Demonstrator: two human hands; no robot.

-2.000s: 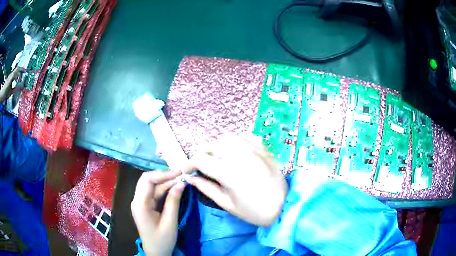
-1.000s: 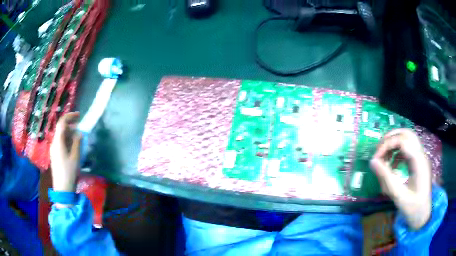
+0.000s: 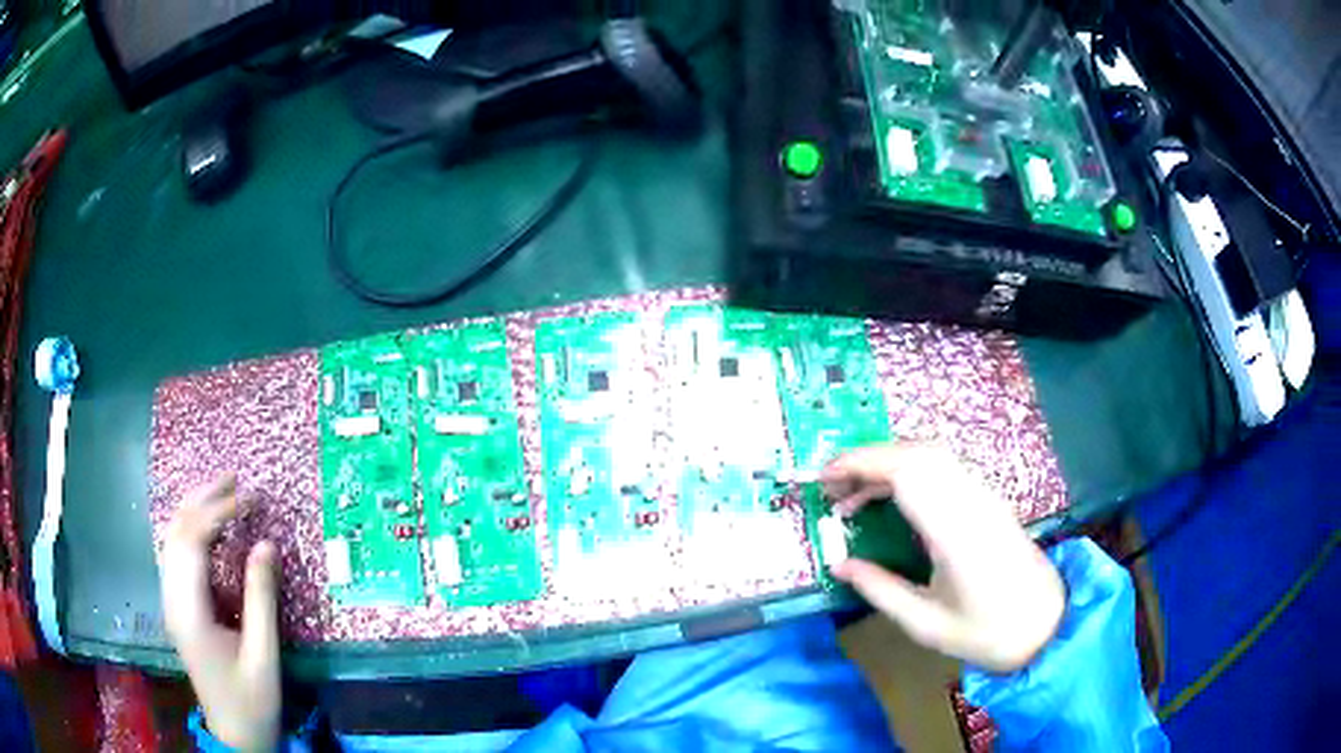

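Several green circuit boards (image 3: 474, 508) lie in a row on a pink bubble wrap sheet (image 3: 963, 383). My left hand (image 3: 221, 611) is open and empty over the left end of the sheet. My right hand (image 3: 963, 552) is at the near end of the rightmost board (image 3: 831, 390). Its thumb and index finger are apart, with their tips over the board, which lies on the sheet. The hand covers part of this board. A white label strip (image 3: 53, 486) with a small curled roll lies at the left table edge, apart from my left hand.
A black test fixture (image 3: 941, 280) with a clear plate, green buttons and boards inside stands behind the right boards. A barcode scanner (image 3: 552, 100) and its looped cable lie behind the row. A mouse (image 3: 215, 152) is at back left, a monitor (image 3: 184, 33) behind it. A power strip (image 3: 1228, 302) is far right.
The view has shifted right, bringing the fixture in. My left hand has let go of the label strip and is over the sheet. My right hand's pinched fingers have spread at the rightmost board.
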